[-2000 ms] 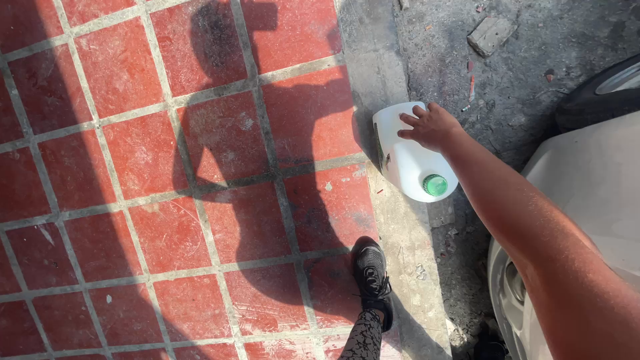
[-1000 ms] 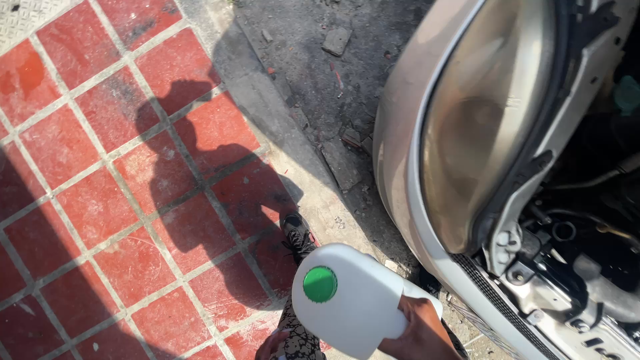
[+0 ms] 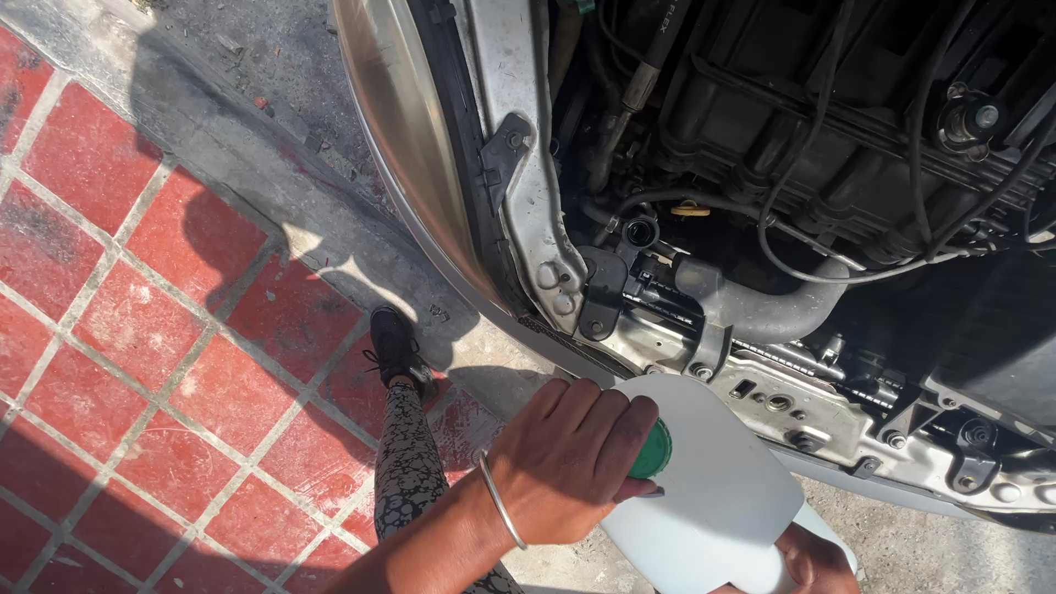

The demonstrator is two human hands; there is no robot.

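A white plastic jug (image 3: 709, 478) with a green screw cap (image 3: 653, 450) is between my hands, just in front of the car's open engine bay. My left hand (image 3: 569, 462), with a metal bangle at the wrist, has its fingers closed around the cap. At the lower right edge of the view my right hand (image 3: 813, 561) grips the jug's lower part, partly hidden by it. Above the jug, in the engine bay, a round open filler neck (image 3: 640, 232) shows beside a thick black radiator hose (image 3: 775, 305).
The car's headlight (image 3: 412, 107) and metal front crossmember (image 3: 775, 404) lie beyond the jug. Black cables (image 3: 813, 148) and a yellow dipstick handle (image 3: 690, 210) are deeper inside. My shoe (image 3: 396, 346) stands by the concrete kerb, beside red floor tiles (image 3: 140, 322).
The jug, on the ground in the oldest frame under one hand, is now held up at the car's front. My left hand has come onto the green cap. The view has swung to the engine bay.
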